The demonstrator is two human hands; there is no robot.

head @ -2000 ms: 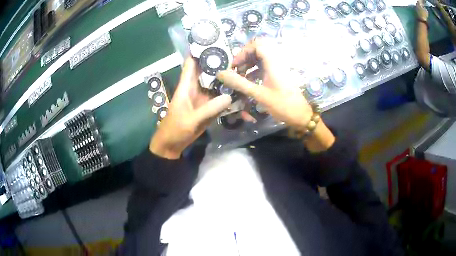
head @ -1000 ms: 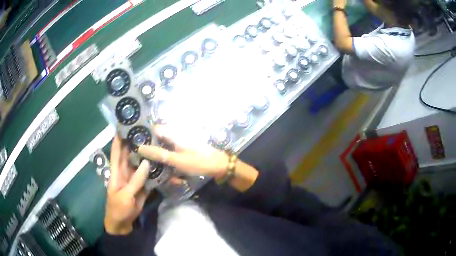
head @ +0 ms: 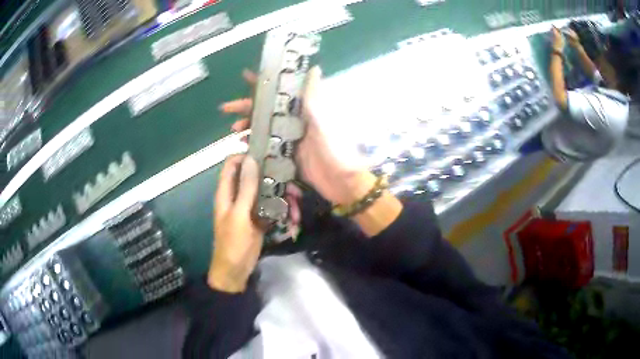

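A long grey multi-pocket bearing housing (head: 270, 119) stands upright between my hands, its scalloped edge to the right and its straight edge to the left. No black ring faces show on this side. My left hand (head: 237, 217) grips its lower left part. My right hand (head: 326, 151) holds its right side, with fingertips showing past the left edge. The clear blister tray (head: 449, 151) lies right of my hands with rows of ring parts in it; strong glare hides its near left part.
Pale metal strips (head: 168, 87) and comb-shaped plates (head: 104, 182) lie on the green belt at left. A block of slim dark rods (head: 147, 252) and stacked ring trays (head: 52, 301) are at lower left. Another person (head: 588, 116) is at right, above a red bin (head: 554, 251).
The housing has been turned, so its black rings no longer face me. My right hand has moved from its lower front to its right side. The camera view has shifted.
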